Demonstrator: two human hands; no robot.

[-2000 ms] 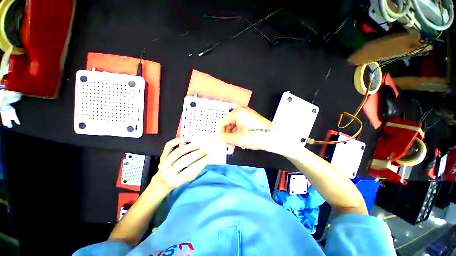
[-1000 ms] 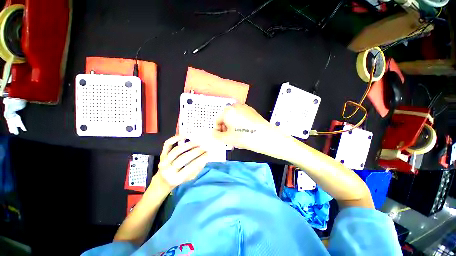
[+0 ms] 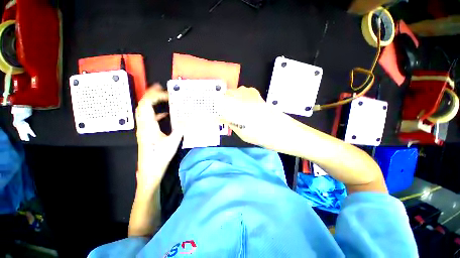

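A white square device (image 3: 197,105) with dark corner feet and a dotted underside lies on an orange-red foam pad (image 3: 204,66) in front of me. A plain white label (image 3: 202,138) overlaps its near edge and sticks out towards me. My left hand (image 3: 154,126) is at the device's left side, thumb and fingers apart, holding nothing. My right hand (image 3: 244,111) lies over the device's right edge with its fingers curled. Glare blurs its fingertips, so I cannot tell whether they grip anything.
More white devices lie left (image 3: 102,102), right (image 3: 294,86) and farther right (image 3: 366,121); a yellow-orange cable (image 3: 348,103) reaches the nearer right one. Red tape dispensers (image 3: 40,55) stand at both sides. A tape roll (image 3: 378,27), blue bin (image 3: 397,166) and blue bag (image 3: 321,190) are at right.
My left hand has come off the label area, opened and moved left and forward. My right hand stays at the device's right side. The view has shifted, so the bench things sit higher.
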